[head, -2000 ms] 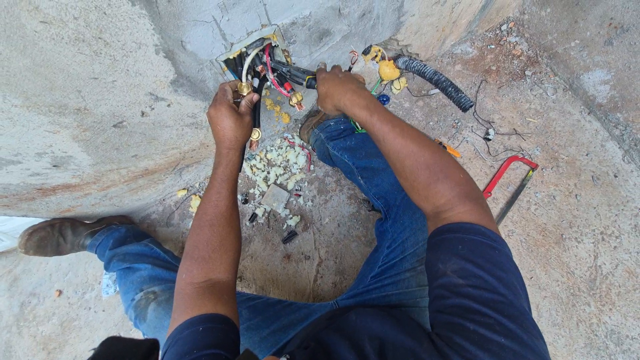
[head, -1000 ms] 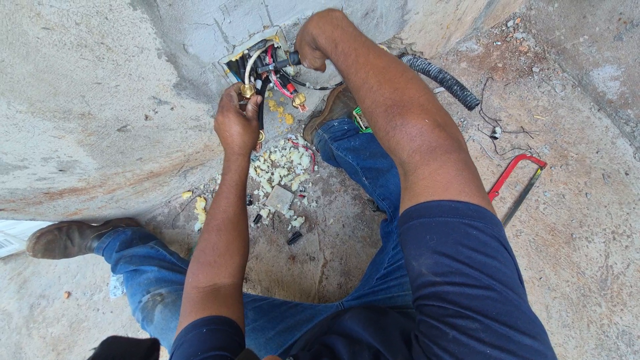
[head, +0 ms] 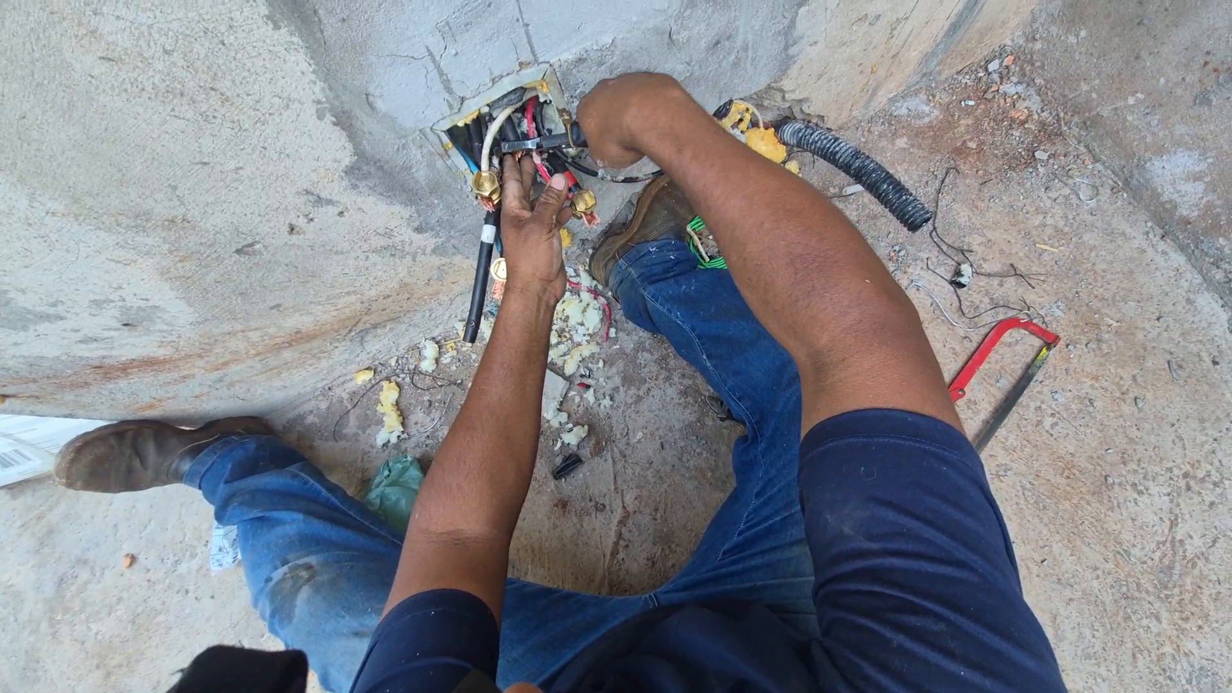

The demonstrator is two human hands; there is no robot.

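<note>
A square wall box (head: pixel 464 144) holds bundled cables. My right hand (head: pixel 626 115) is closed on the dark handle of a tool (head: pixel 546 142), whose metal end reaches into the box. My left hand (head: pixel 532 217) is at the lower edge of the box, its fingers among the cables; whether they grip one is hidden. Left of it hangs a white cable (head: pixel 494 135) with a brass split-bolt connector (head: pixel 486 185). Another brass connector (head: pixel 583 202) sits on a cable to its right. A black cable (head: pixel 478 279) with a white band points down beside my left wrist.
Foam crumbs (head: pixel 576 322) lie on the floor below the box. A corrugated conduit (head: pixel 855 168) juts out on the right near yellow foam (head: pixel 766 144). A red hacksaw (head: pixel 991 358) and thin wires (head: pixel 962 274) lie further right. A green plastic bag (head: pixel 395 491) is near my left leg.
My left hand has moved from the brass connector on the white cable to the cables just right of it. My right hand is raised higher and further right than two seconds ago.
</note>
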